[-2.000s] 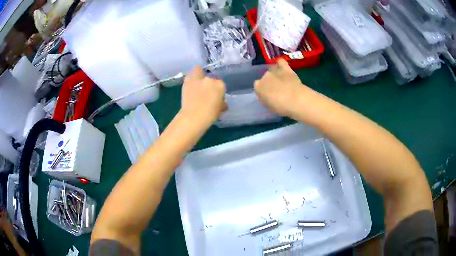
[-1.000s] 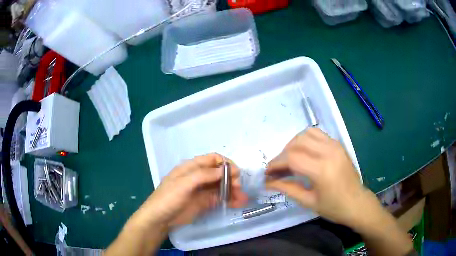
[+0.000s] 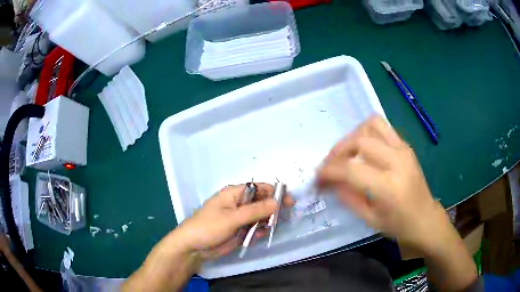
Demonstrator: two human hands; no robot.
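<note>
My left hand (image 3: 231,219) is over the lower left of the white parts tray (image 3: 196,137). It holds silver metal cylinders (image 3: 277,199), at least two, with thin ends pointing down. My right hand (image 3: 379,177) is over the tray's right side and blurred; whether it holds something is unclear. A small printed sticker label (image 3: 315,207) lies in the tray between the hands. Behind the tray an open clear box (image 3: 196,40) holds white ribbed liner sheets (image 3: 248,52).
Blue tweezers (image 3: 413,104) lie right of the tray. Left are a liner sheet (image 3: 125,106), a white device box (image 3: 60,134) with a lit red switch, a black hose (image 3: 7,171) and a clear box of cylinders (image 3: 60,202). Clear boxes (image 3: 393,10) stand at the back right.
My hands came down from the clear box to the tray. My left hand went from one visible cylinder to at least two. The cylinders seen lying in the tray no longer show there.
</note>
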